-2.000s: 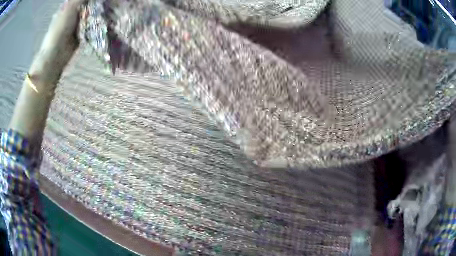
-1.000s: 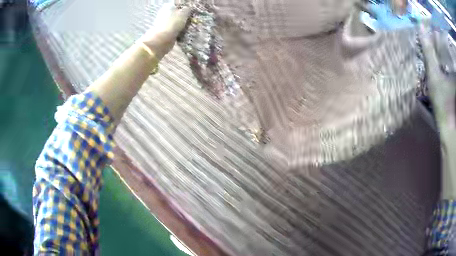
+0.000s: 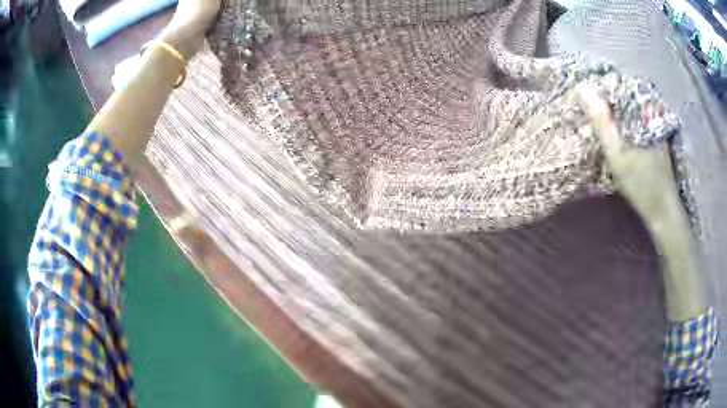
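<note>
Beige-grey tweed-like fabric with coloured flecks [image 3: 383, 103] hangs in a raised, sagging fold between my hands. Its fuzzy edge runs from upper left down to a corner near the centre. My left hand [image 3: 195, 17], cut off by the top edge, holds the fabric at upper left. My right hand [image 3: 630, 151] grips the bunched fabric at upper right, its fingers partly in the cloth. Below lies a flat, blurred layer of striped-looking cloth [image 3: 279, 215] on the table.
The reddish-brown table rim [image 3: 263, 319] runs diagonally from upper left to bottom centre. Green floor [image 3: 183, 295] shows beyond it. A pale bluish tube [image 3: 131, 22] lies at the upper left. Grey cloth [image 3: 614, 40] lies at upper right.
My left hand has moved toward the upper left. My right hand has come into clearer view, further left, gripping the fabric. The raised fold has shifted left, and the bluish tube has come into view.
</note>
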